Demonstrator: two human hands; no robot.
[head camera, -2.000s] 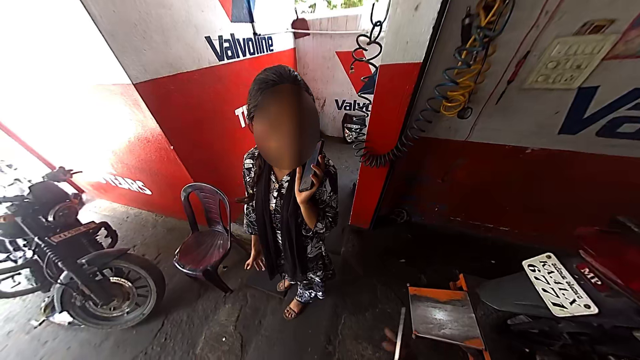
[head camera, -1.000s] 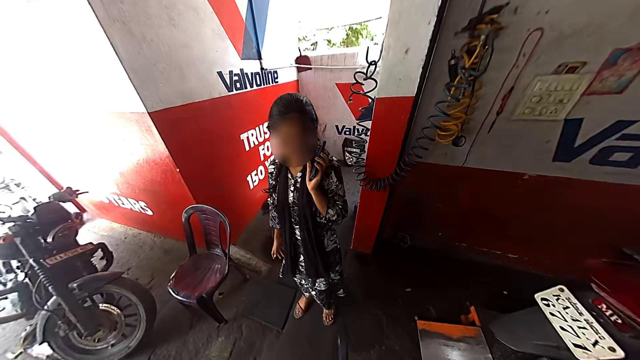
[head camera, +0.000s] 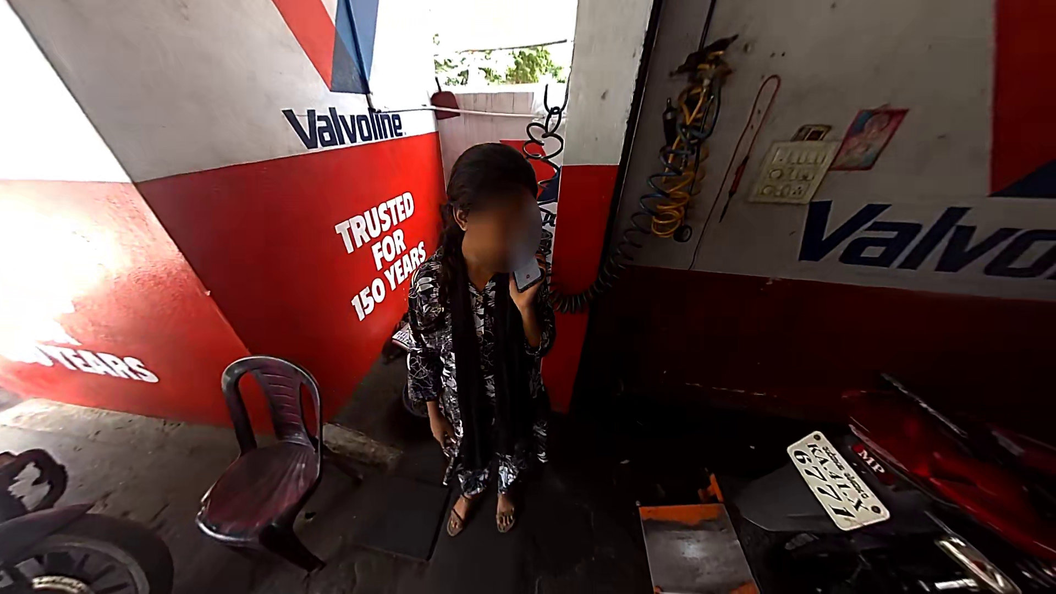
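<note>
Neither my left hand nor my right hand shows in the head view now. Facing me near the middle stands another person (head camera: 487, 346) in a black-and-white patterned outfit with a dark scarf, holding a mobile phone (head camera: 528, 272) up beside the head. A dark red plastic chair (head camera: 264, 487) stands on the floor to that person's left in the view. At the bottom right is a metal plate with orange ends (head camera: 697, 544), close to the rear of a red motorcycle (head camera: 949, 462).
A motorcycle wheel (head camera: 91, 553) reaches in at the lower left. Coiled air hoses (head camera: 685, 173) hang on the right wall near a switch board (head camera: 792, 172). A red-and-white painted wall (head camera: 305, 247) runs behind the chair.
A hand visible near the metal plate two seconds ago is out of view. The person with the phone has turned the head toward the phone side. The view has shifted.
</note>
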